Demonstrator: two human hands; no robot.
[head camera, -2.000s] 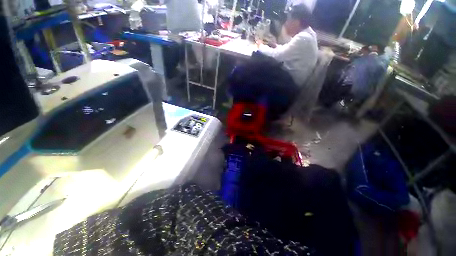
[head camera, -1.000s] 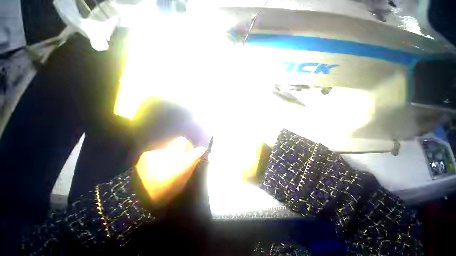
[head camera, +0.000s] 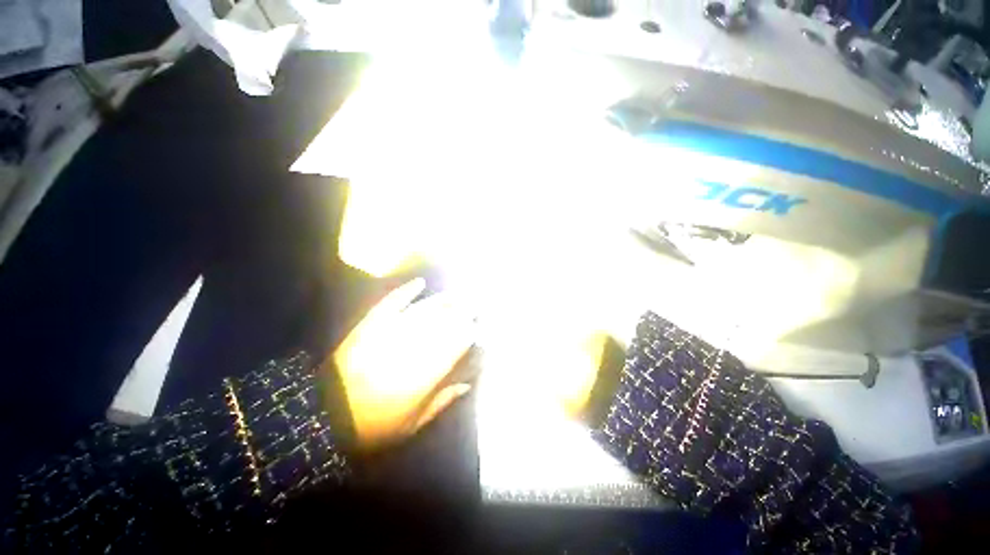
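Observation:
Dark cloth (head camera: 217, 195) covers the left part of the table and hangs over its front. My left hand (head camera: 407, 369) rests on the cloth's right edge, fingers pointing up towards the needle area; whether it grips the cloth is unclear. My right hand (head camera: 586, 374) is mostly lost in lamp glare, with only its back near the sleeve showing. The cream-white sewing machine (head camera: 847, 217) with a blue stripe and letters ending "OCK" lies to the right. Its presser foot and needle are hidden by glare.
The white table's marked front edge (head camera: 575, 494) shows below the hands. A control panel (head camera: 952, 399) is at the right end. A crumpled white piece (head camera: 255, 49) lies at the upper left. A strip of white table shows between the dark cloth parts.
Since the earliest frame, the view has turned from the workshop and baskets to the machine. Over the last second, the left hand's fingers have spread, and the machine appears lower and farther right.

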